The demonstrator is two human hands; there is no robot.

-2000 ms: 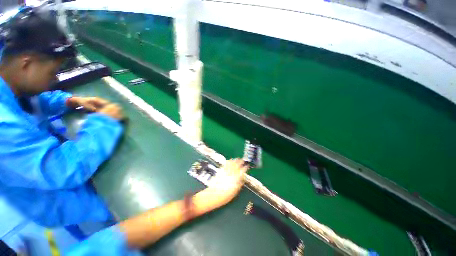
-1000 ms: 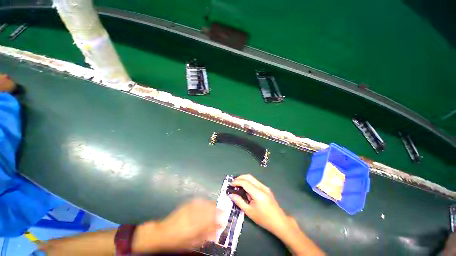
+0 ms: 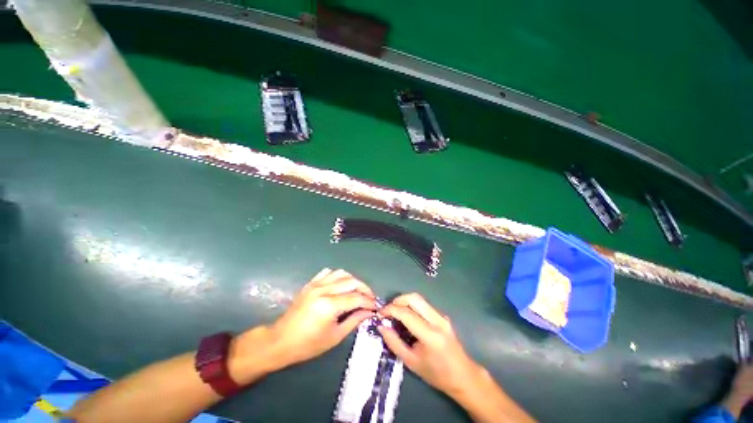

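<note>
An open phone assembly (image 3: 360, 382) lies on the dark green bench in front of me, white on one side with a black strip beside it. My left hand (image 3: 329, 312) and my right hand (image 3: 423, 337) meet at its far end, fingertips nearly together. A small dark piece shows there under the right fingers. The fingers hide most of that end, and I cannot tell if a cable is pinched. A curved bundle of coaxial cables (image 3: 386, 237) with pale gold tips lies beyond my hands. The blue parts bin (image 3: 594, 307) at right holds small pale pieces (image 3: 551, 296).
Several phone bodies, such as one at left (image 3: 283, 110), lie on the bright green conveyor (image 3: 347, 149) beyond the worn whitish edge strip (image 3: 305, 178). A wrapped post (image 3: 91, 70) stands at upper left. Another person's hand (image 3: 737, 392) is beside a phone at far right.
My left hand has moved from the middle of the phone up to its far end, beside my right hand. The view has shifted slightly. The person at left has mostly gone out of view.
</note>
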